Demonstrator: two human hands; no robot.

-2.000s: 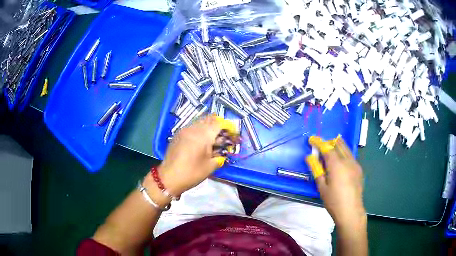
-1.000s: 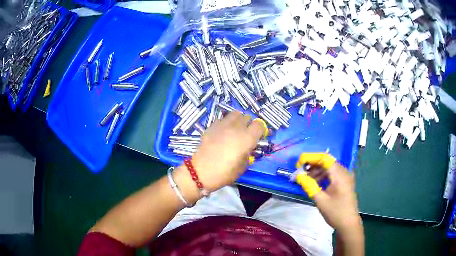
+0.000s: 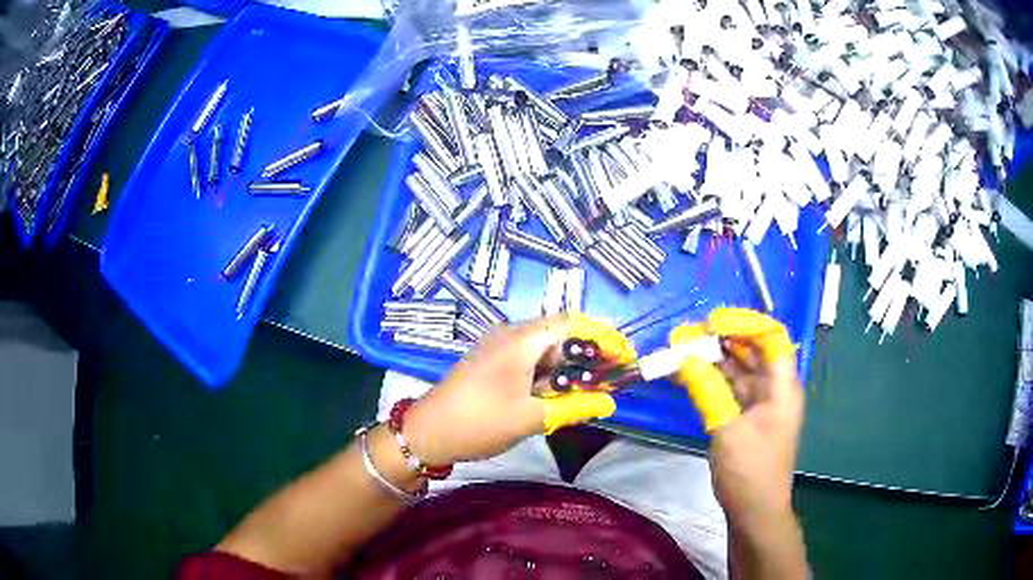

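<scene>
My left hand [image 3: 498,374], with yellow finger cots, holds several metal tubes [image 3: 577,365] in a bundle, their round ends showing, above the front edge of the near blue tray [image 3: 634,426]. My right hand [image 3: 742,380], also in yellow cots, grips a white inner piece [image 3: 680,356] between thumb and fingers, its left end pointing at the bundle. Thin dark lines stick out behind the bundle; I cannot tell if they are wires or a tool. Loose silver tubes [image 3: 530,187] fill the tray's left and middle.
A large heap of white pieces [image 3: 827,125] lies at right, over the tray's far right corner. A clear bag [image 3: 532,36] covers the far edge. The left blue tray [image 3: 170,266] holds scattered tubes. Stacked side trays of slim metal parts [image 3: 68,102] stand far left.
My left hand has moved down and now shows the tube ends. My right hand has come beside it with a white piece. A tube now lies at the tray's right, below the heap.
</scene>
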